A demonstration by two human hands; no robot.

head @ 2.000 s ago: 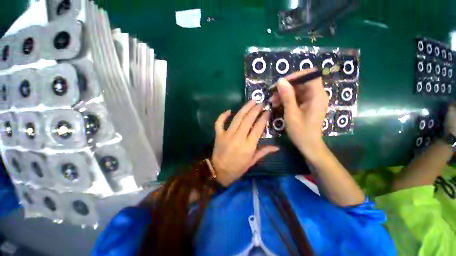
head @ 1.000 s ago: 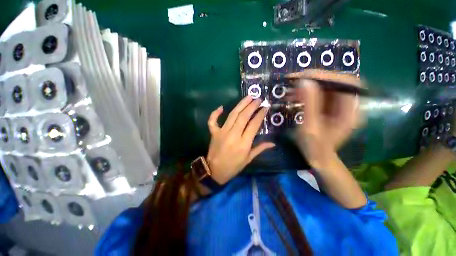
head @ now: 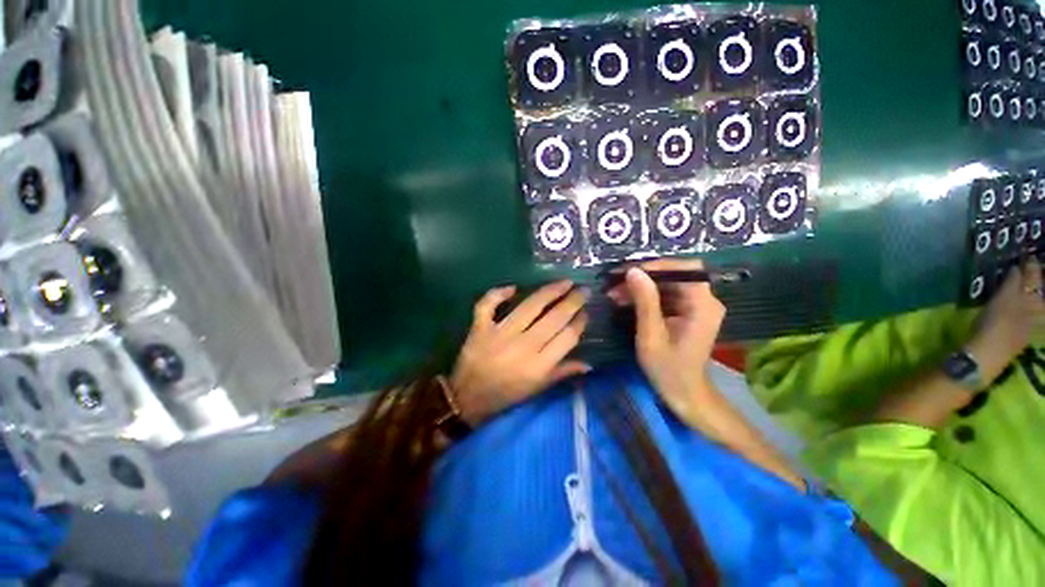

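A clear, shiny tray (head: 676, 140) holds rounded black squares with white rings in three rows. Below it a dark flat sheet (head: 791, 300) lies at the near bench edge. My right hand (head: 678, 327) is closed on a slim black tweezers-like tool (head: 688, 275), held nearly level over the sheet's upper edge. Its tip points left, close to my left fingertips, and is too small to make out. My left hand (head: 521, 347) lies flat on the sheet's left part with its fingers apart. Whether anything is under the left fingertips is hidden.
At left stands a tall leaning stack of white blister trays (head: 246, 229). At right a neighbour in yellow-green (head: 917, 447) has a hand near another sheet of ringed black parts (head: 1006, 229). The green bench (head: 401, 149) reflects a bright streak at right.
The view has shifted, so the tray appears higher. My right hand and tool have moved from over the tray to the dark sheet. My left hand has left the tray's lower left part for the sheet.
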